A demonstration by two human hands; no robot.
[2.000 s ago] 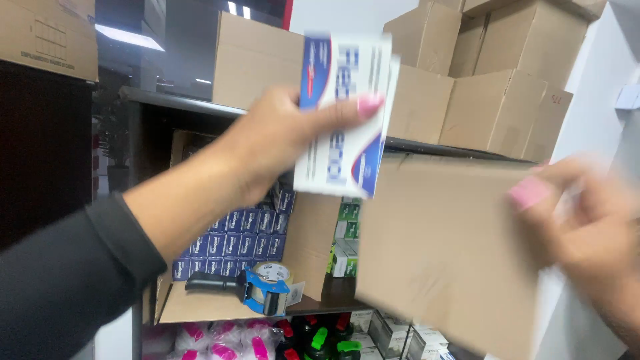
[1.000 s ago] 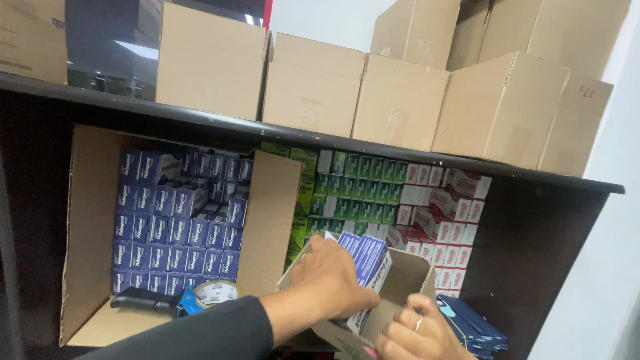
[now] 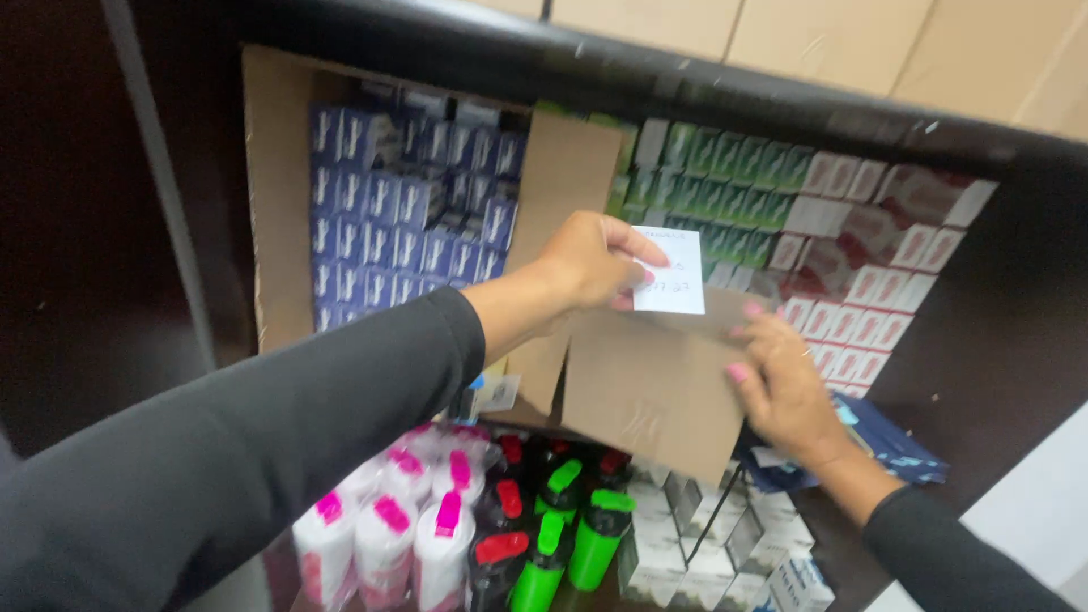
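Note:
My left hand (image 3: 599,262) pinches a small white paper slip (image 3: 676,280) with handwriting on it, thumb against fingers. Just below and to the right is a cardboard box (image 3: 654,382), whose inside is hidden from this angle. My right hand (image 3: 782,382) rests at the right side of this box, fingers bent over its edge; the grip is slightly blurred. Behind my left arm stands an open large carton (image 3: 276,204) on its side, filled with stacked blue-and-white small boxes (image 3: 382,246).
Green boxes (image 3: 714,187) and red-and-white boxes (image 3: 850,323) are stacked behind. Dark blue packets (image 3: 892,442) lie at right. Shaker bottles (image 3: 442,535) and white boxes (image 3: 671,544) fill the shelf below. Cartons (image 3: 816,42) stand above the shelf edge (image 3: 680,81).
One second ago my left hand was at the blue-and-white packs in the small carton; now it holds a paper slip above the carton. The view has shifted closer and lower.

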